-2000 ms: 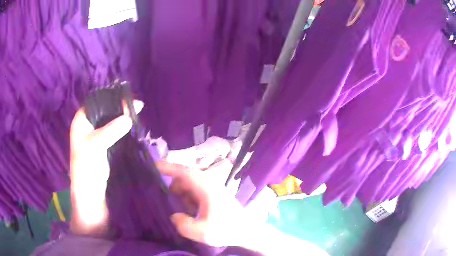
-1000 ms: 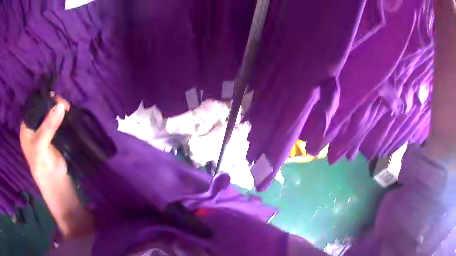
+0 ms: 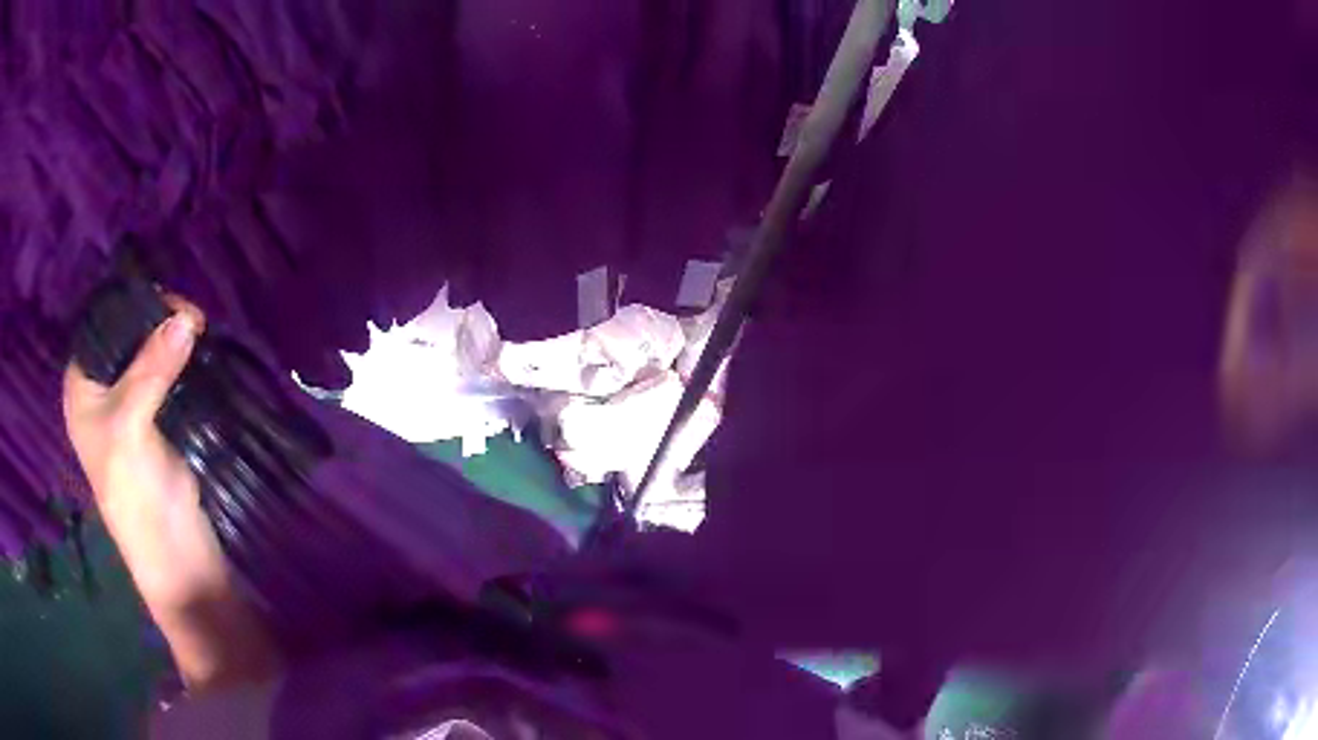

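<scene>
My left hand is at the left, closed around a bunch of black hangers. Purple garments hang from them and run down across my lap. A blurred skin-toned shape, which looks like my right hand, is cut off by the right edge. A large, smooth dark purple cloth fills the right side beside it. Whether that hand grips the cloth cannot be told. A blurred pink-red spot shows low in the middle, on the purple cloth.
A grey metal pole slants down through the middle. Dense purple garments hang at the left and behind. Small white tags show at their lower edge. Crumpled white wrapping lies below, over green floor.
My left hand moved left with the hangers, then stayed there. My right hand left the garments at the middle and went to the right edge. A large purple cloth now covers the right side.
</scene>
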